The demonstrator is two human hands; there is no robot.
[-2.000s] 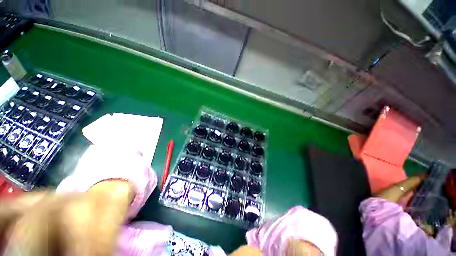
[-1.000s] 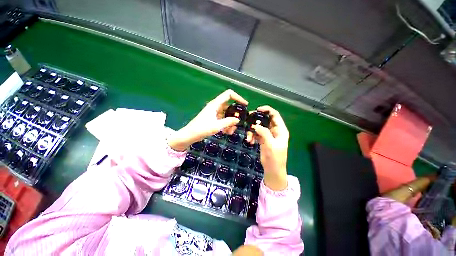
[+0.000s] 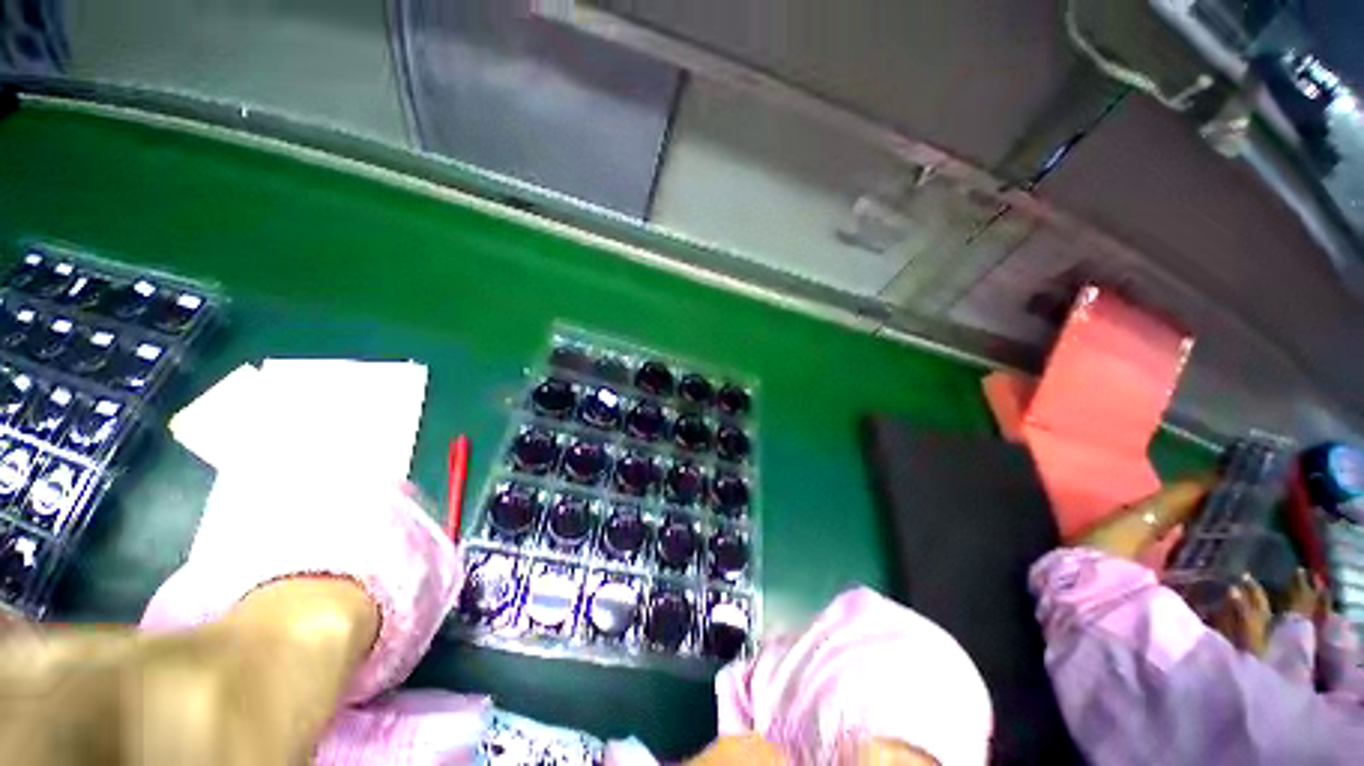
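Observation:
A clear blister tray [image 3: 606, 656] lies in front of me, with rows of round black units in its pockets. The two back-left pockets look empty. Some front-row units show bright, pale faces. My left hand [image 3: 195, 673] is a large blur at the lower left, raised close to the camera; its fingers and anything in them cannot be made out. My right hand is cut off by the bottom edge; only the pink sleeve [image 3: 868, 681] and a bit of skin show. A red pen [image 3: 458, 486] lies left of the tray, beside white paper [image 3: 322, 434].
Another filled blister tray [image 3: 93, 434] is at the far left, cut off by the edge. A black mat [image 3: 965, 524] lies at right, with a red-orange folded case [image 3: 1107, 382] behind it. A neighbour's hands and pink sleeve [image 3: 1167, 644] are at the far right, by clear trays.
Both hands held black units over the tray one second ago. They have moved back towards me, the left blurred near the camera and the right below the picture. The view has shifted.

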